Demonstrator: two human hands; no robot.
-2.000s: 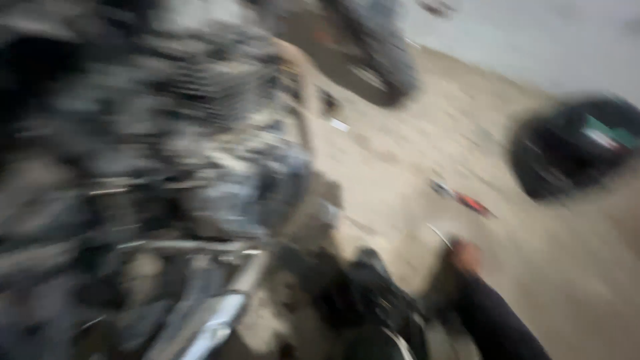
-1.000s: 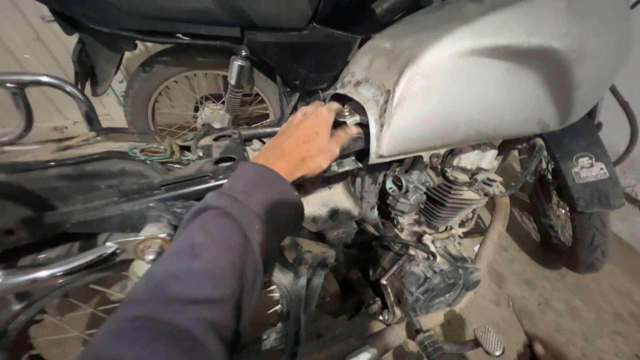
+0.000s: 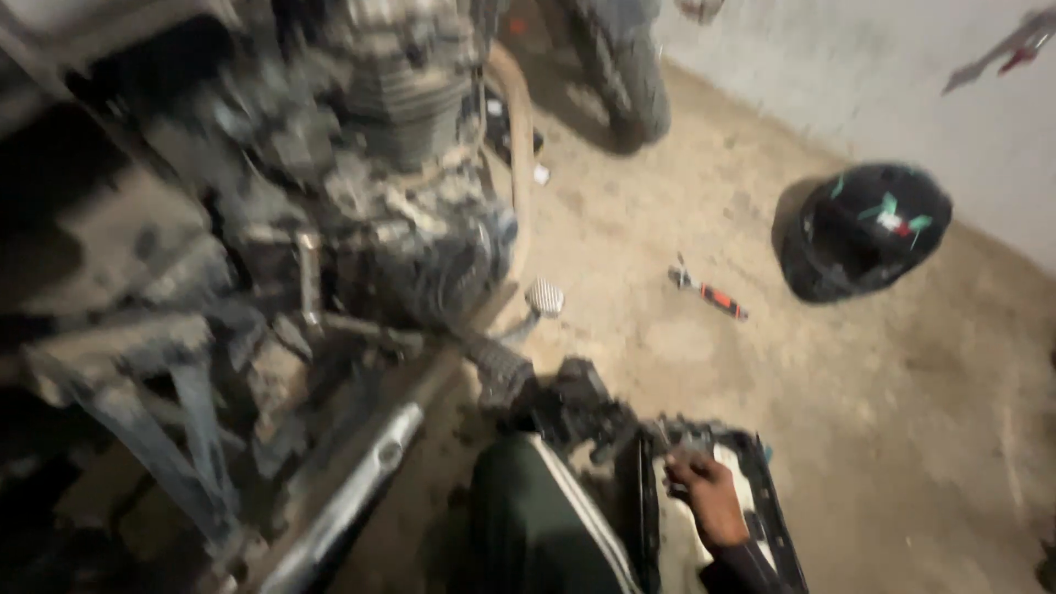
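Note:
My right hand (image 3: 711, 495), in a dark sleeve, reaches down over an open black case (image 3: 771, 503) with pale contents, beside my knee. Its fingers are curled near small dark items at the case's far end; blur hides whether they grip anything. My left hand is out of the frame. To the left stands a dusty motorcycle with its finned engine (image 3: 404, 107), a ribbed foot pedal (image 3: 544, 298) and a chrome pipe (image 3: 351, 503). A ratchet wrench with a red and black handle (image 3: 719, 300) lies on the floor ahead of the case.
A black helmet with green marks (image 3: 866, 231) rests on the floor near the pale wall (image 3: 825, 74). The motorcycle's front tire (image 3: 639, 99) is at the top. My leg in dark trousers with a white stripe (image 3: 528, 520) is between the motorcycle and the case.
The view has swung from the motorcycle's tank and side down to the floor. One second ago a hand was at the tank's rear edge; now a hand is over the black case.

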